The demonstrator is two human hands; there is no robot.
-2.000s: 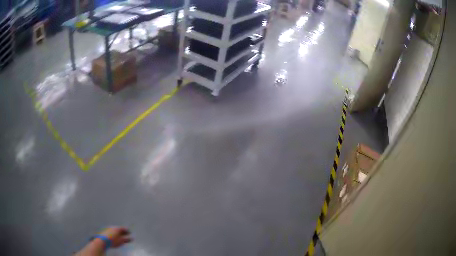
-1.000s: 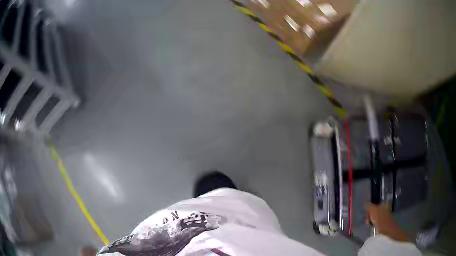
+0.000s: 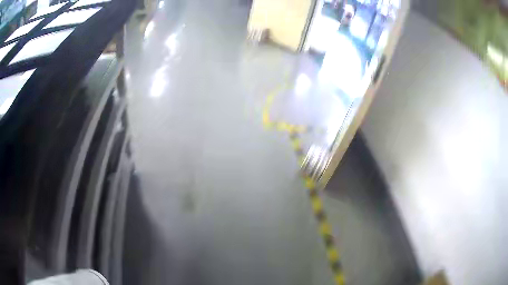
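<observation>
Neither of my hands shows. A piece of white sleeve shows at the bottom left edge, and any hand beyond it is hidden or cut off. The nearest thing is a shelf rack along the left side, with several pale curved-looking tiers and dark gaps between them, blurred. At the upper left, pale flat panels lie in dark surrounds above the tiers. I cannot tell exactly what they are.
Grey floor runs ahead, with yellow-black tape right of centre. A doorway with a pale frame opens to a bright room at upper right. A cream-yellow door panel stands at the top. A pale wall is at right.
The view has swung up from my shirt, the floor and the trolley to the rack and doorway. My right hand, which was on the trolley handle, and the trolley have left the picture.
</observation>
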